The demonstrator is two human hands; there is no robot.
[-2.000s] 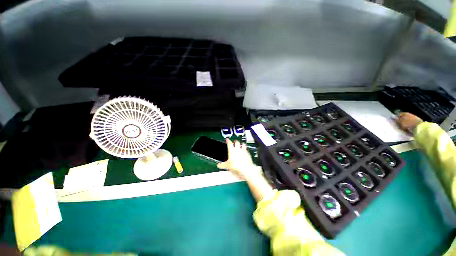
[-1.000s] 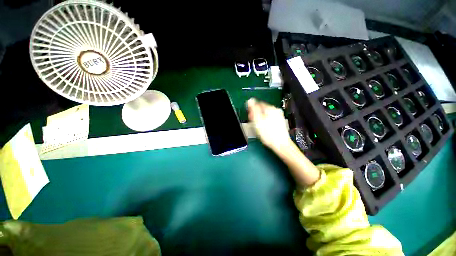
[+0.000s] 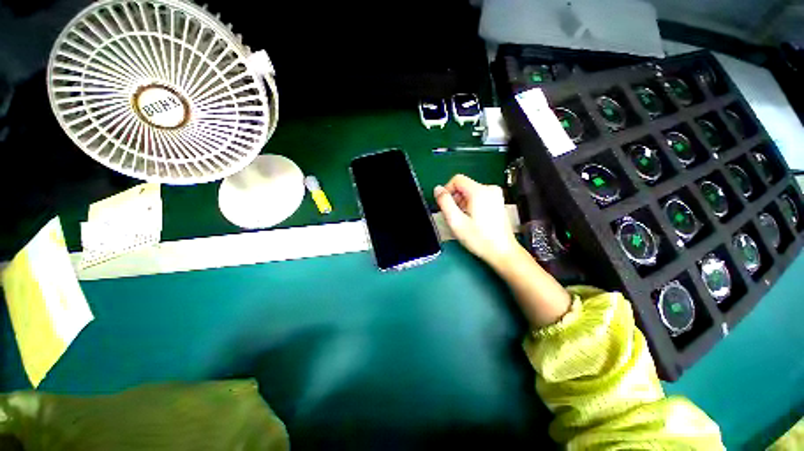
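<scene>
A smartphone (image 3: 394, 209) with a black screen lies on the mat, its lower end over a white strip (image 3: 264, 248). My right hand (image 3: 480, 216) is just right of the phone, apart from it, with its fingers curled in and nothing visible in them. Its wrist crosses near the strip. My left hand is out of the picture; only a yellow-green sleeve shows at the bottom left. A black foam tray (image 3: 650, 274) holds rows of round smartwatches (image 3: 676, 308) with small green lit squares. It lies tilted at the right, with a white label (image 3: 545, 121).
A white fan (image 3: 261, 192) stands at the left, a yellow marker or tube (image 3: 318, 195) by its base. Paper notes (image 3: 48, 299) are at the far left. Two small white devices (image 3: 465, 107), a white block (image 3: 495, 126) and a thin stick (image 3: 467, 150) lie behind my right hand.
My right hand has left the phone, which has turned from slanted to nearly lengthwise before me. My fingers have curled in. The view has moved closer, and the other person's arm at the right has mostly left it.
</scene>
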